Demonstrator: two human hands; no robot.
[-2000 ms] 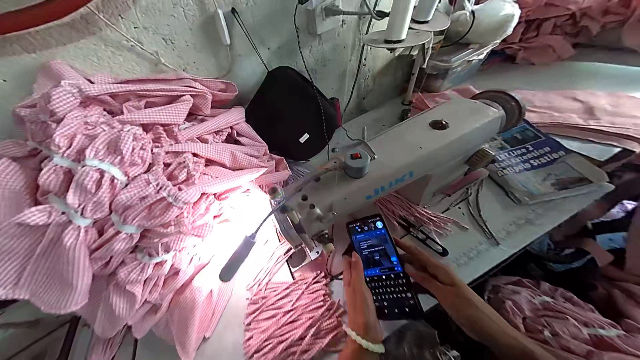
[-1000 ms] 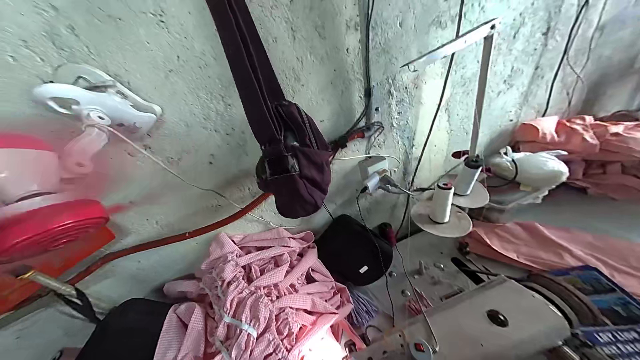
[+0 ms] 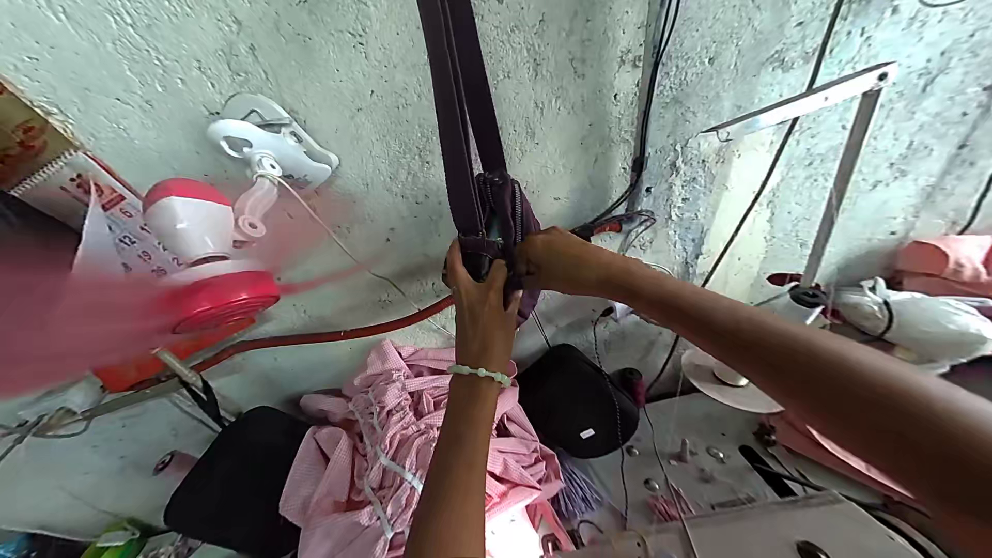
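A dark purple zippered bag (image 3: 518, 209) hangs by its long strap (image 3: 457, 101) against the wall. Its zipper edges stand apart at the top. My left hand (image 3: 482, 298), with a pale green bead bracelet (image 3: 479, 373) on the wrist, grips the bag's lower left side. From the right, my right hand (image 3: 554, 260) reaches across with curled fingers and holds the bag's right edge; its fingertips are partly hidden. Below the hands lies a heap of pink gingham fabric (image 3: 341, 465) tied with white strips. The phone seen earlier is not in view.
A red and white fan (image 3: 225, 294) spins at the left, near a wall calendar (image 3: 139, 232). An orange-red hose (image 3: 333, 337) runs along the wall. Black pouches (image 3: 577, 403) flank the fabric. At the lower right are the sewing machine (image 3: 775, 531) and a metal thread stand (image 3: 841, 186).
Both hands have come up to the hanging bag and taken hold of it; one second ago no hand was in view. Two seconds ago they held a phone. The view has swung up to the wall.
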